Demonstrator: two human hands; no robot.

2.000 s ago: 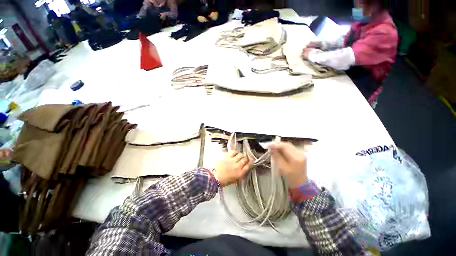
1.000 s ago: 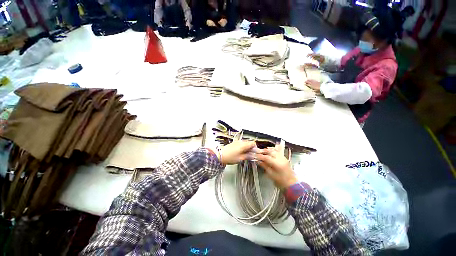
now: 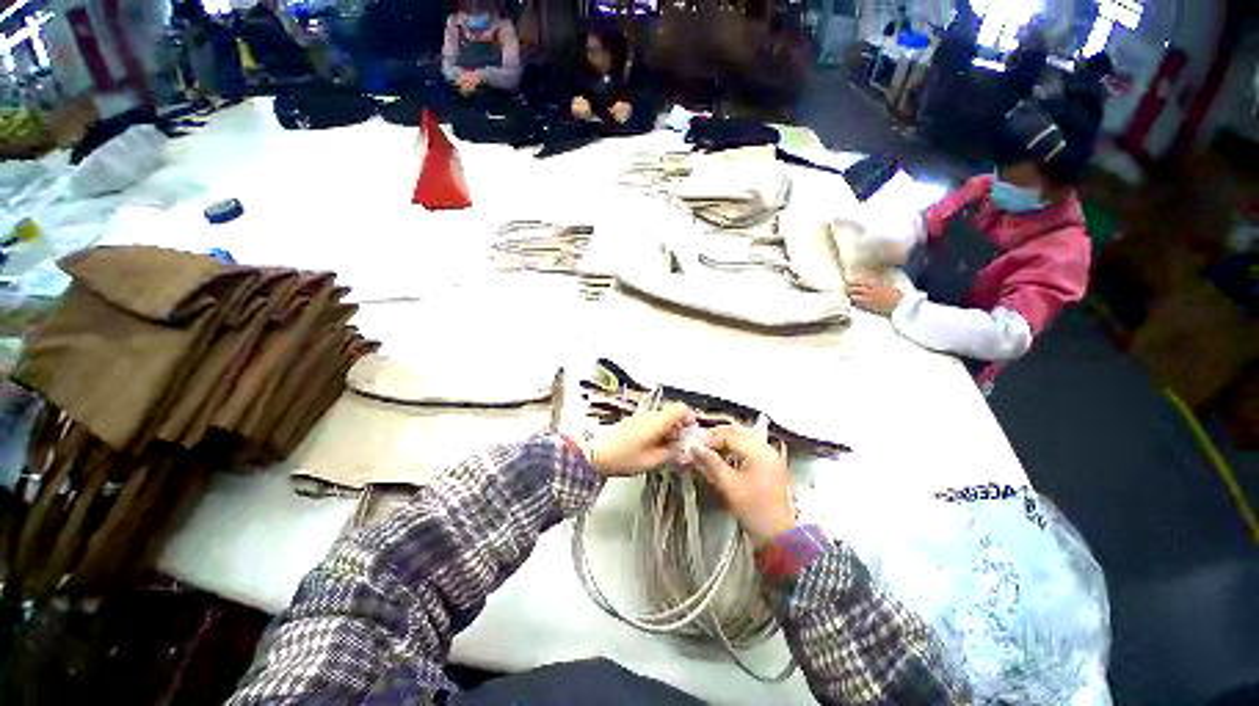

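Note:
My left hand (image 3: 643,441) and my right hand (image 3: 746,476) meet fingertip to fingertip and pinch a small white bit (image 3: 689,439), possibly a tag or tie. They are above the stack of beige tote bags, whose dark open edges (image 3: 732,414) show behind my hands. Long beige handles (image 3: 677,552) hang in loops from the stack toward me, below my hands. My fingers partly hide the white bit and the handle tops. A folded beige bag body (image 3: 401,435) lies to the left, partly behind my left sleeve.
Brown tote bags (image 3: 180,359) are piled at left. A clear polybag (image 3: 1001,593) lies at the right edge. Beige bags (image 3: 732,290) lie mid-table, near a person in pink (image 3: 1029,262). A red triangular marker (image 3: 441,168) and tape roll (image 3: 222,210) are farther back. Two people sit beyond.
My hands were apart over the handles; they came together and now pinch the white bit. The view has tilted up slightly. The person in pink has shifted their hands on the beige bags.

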